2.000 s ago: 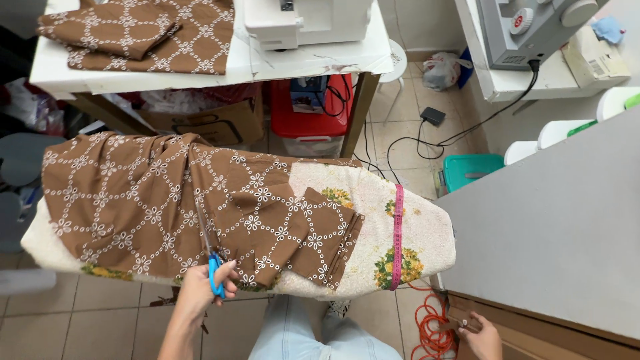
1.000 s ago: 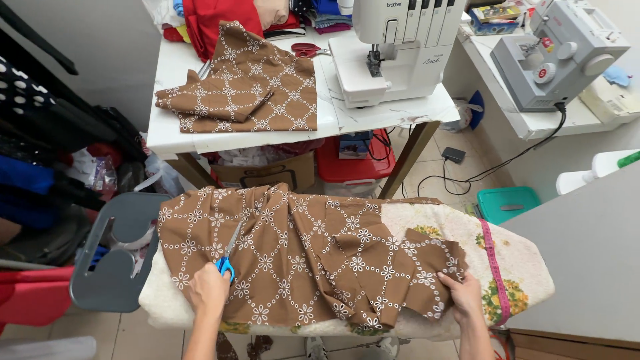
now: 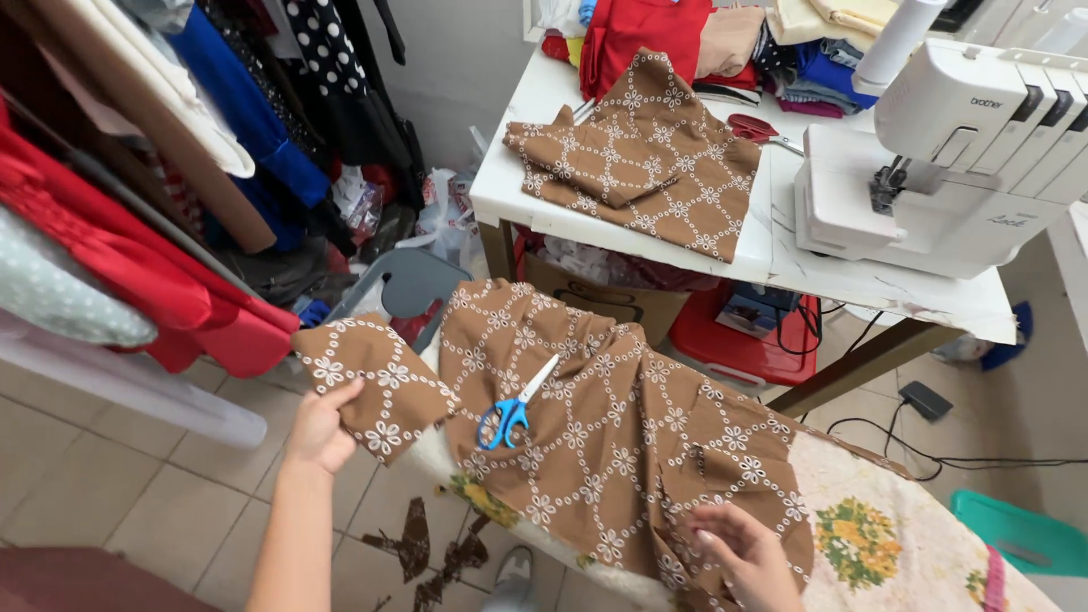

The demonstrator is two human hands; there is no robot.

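A piece of brown fabric with white eyelet embroidery (image 3: 378, 382) is pinched in my left hand (image 3: 323, 429), past the left end of the ironing board. Matching brown fabric (image 3: 586, 425) lies in folds over the board. On it rest blue-handled scissors (image 3: 514, 408), blades pointing up and right, with no hand on them. My right hand (image 3: 735, 544) is over the fabric near the board's front edge, fingers bent; whether it grips a fold I cannot tell. The padded ironing board (image 3: 884, 501) has a floral cover.
Behind the board, a white table (image 3: 782, 246) carries more brown fabric (image 3: 654, 161), red-handled scissors (image 3: 756, 129), folded clothes and a Brother overlock machine (image 3: 952, 170). Garments (image 3: 170, 229) hang at left. A grey basket (image 3: 399, 285), a red box (image 3: 739, 340) and fabric scraps (image 3: 416, 544) are below.
My left hand has let go of the blue scissors, now lying on the fabric, and holds a brown piece farther left. My right hand is no longer at the piece's right end. The view has turned left.
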